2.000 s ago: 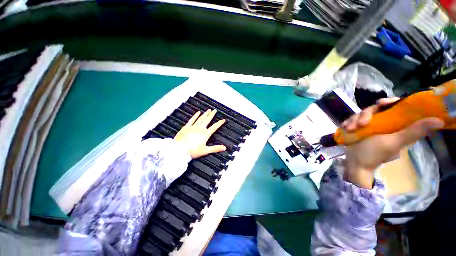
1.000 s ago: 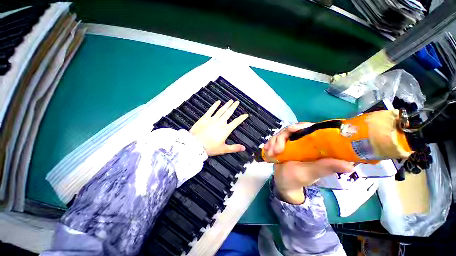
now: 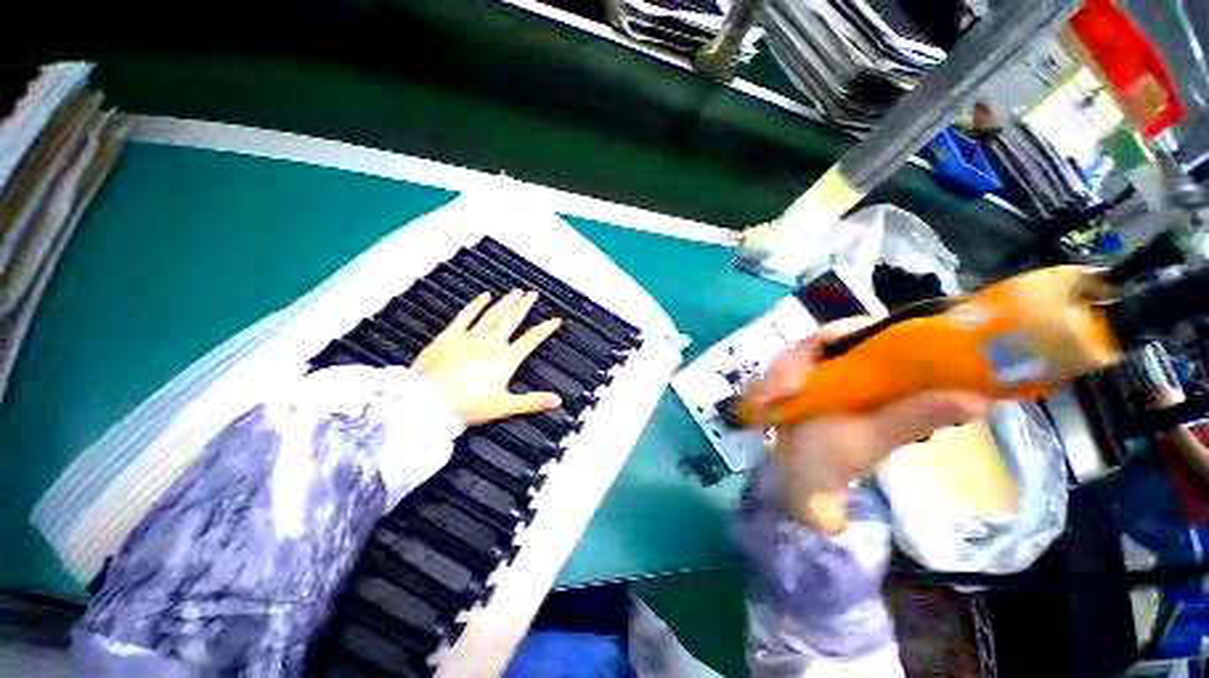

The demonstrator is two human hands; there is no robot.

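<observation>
A row of long black plastic strips [image 3: 438, 510] lies side by side on a white foam sheet [image 3: 568, 530]. My left hand [image 3: 484, 364] lies flat on the strips with its fingers spread. My right hand [image 3: 849, 431] is wrapped around an orange electric screwdriver [image 3: 928, 358], blurred. The tool's nose points left, over the white screw feeder [image 3: 782, 325]. The hand and tool hide part of the feeder, and the bit tip cannot be made out. Small loose black parts [image 3: 703, 468] lie on the mat beside the feeder.
Stacked sheets [image 3: 47, 199] stand at the left. A grey metal post with yellowish tape [image 3: 829, 199] rises behind the feeder. An open clear plastic bag [image 3: 1034, 510] holds brown card at the right. The dark green conveyor [image 3: 332, 80] runs behind the bench. A blue crate [image 3: 961, 159] stands beyond.
The screwdriver in my right hand has moved from the strips' right ends back over the feeder. My left hand stays on the strips. The view has shifted, showing more at the right.
</observation>
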